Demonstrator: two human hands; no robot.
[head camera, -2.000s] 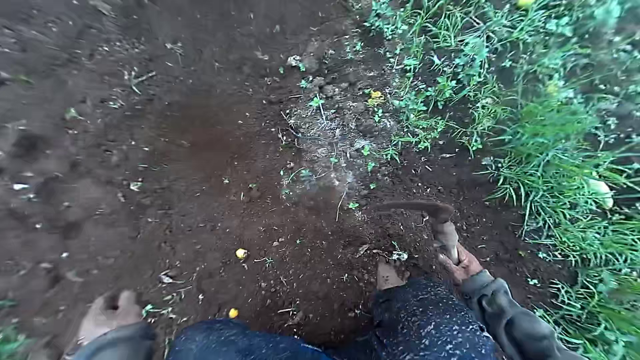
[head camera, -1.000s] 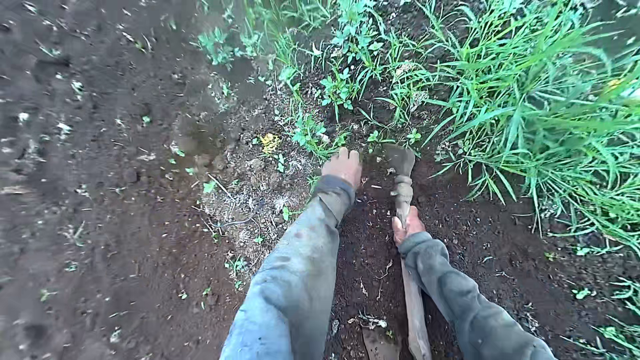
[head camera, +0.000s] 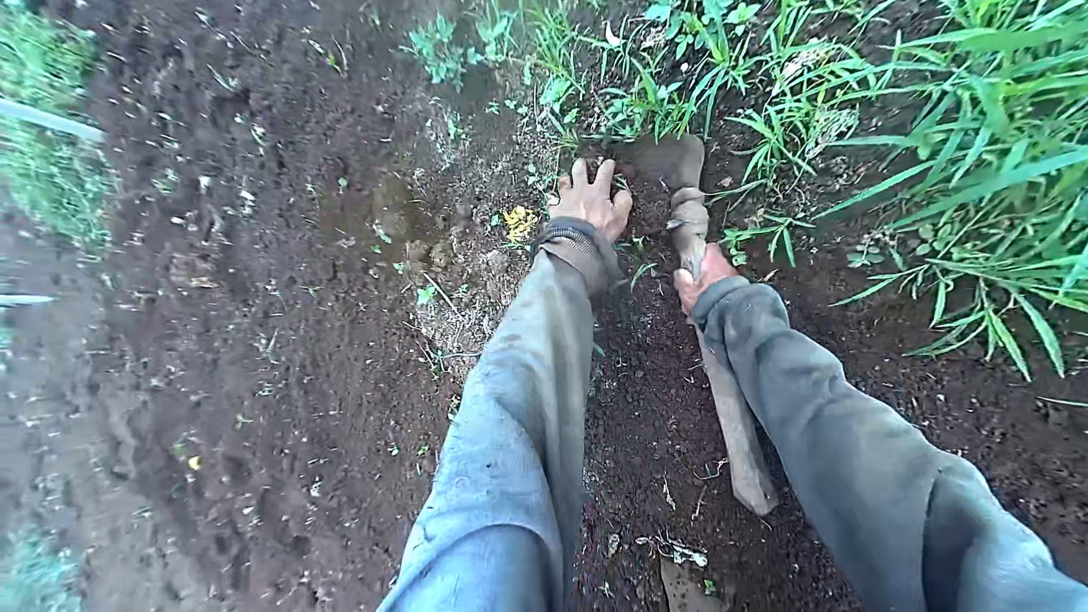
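My right hand (head camera: 704, 274) is closed around the wooden handle of a hoe-like digging tool (head camera: 738, 416), just below the knobbly joint at its head. The tool's broad, soil-covered metal blade (head camera: 667, 160) lies at the edge of the green weeds (head camera: 646, 102). Left of the blade, my left hand (head camera: 591, 202) reaches palm down to the ground with its fingers spread. Small bits of plant show around its fingertips, and whether it touches the soil under the palm is hidden. Both forearms wear long greyish sleeves. A small yellow clump (head camera: 519, 223) lies beside my left wrist.
Dark bare soil (head camera: 280, 357) with small sprigs and debris spreads across the left and centre. Tall grass (head camera: 1003, 170) fills the upper right. More grass (head camera: 42, 127) and a pale rod-like object (head camera: 51, 121) are at the left edge. A bare foot, partly seen, may be at the bottom (head camera: 688, 586).
My left hand has come from the lower left to the soil beside the blade, its fingers now more spread. My right hand still holds the tool, now with its head among the weeds. The view has shifted.
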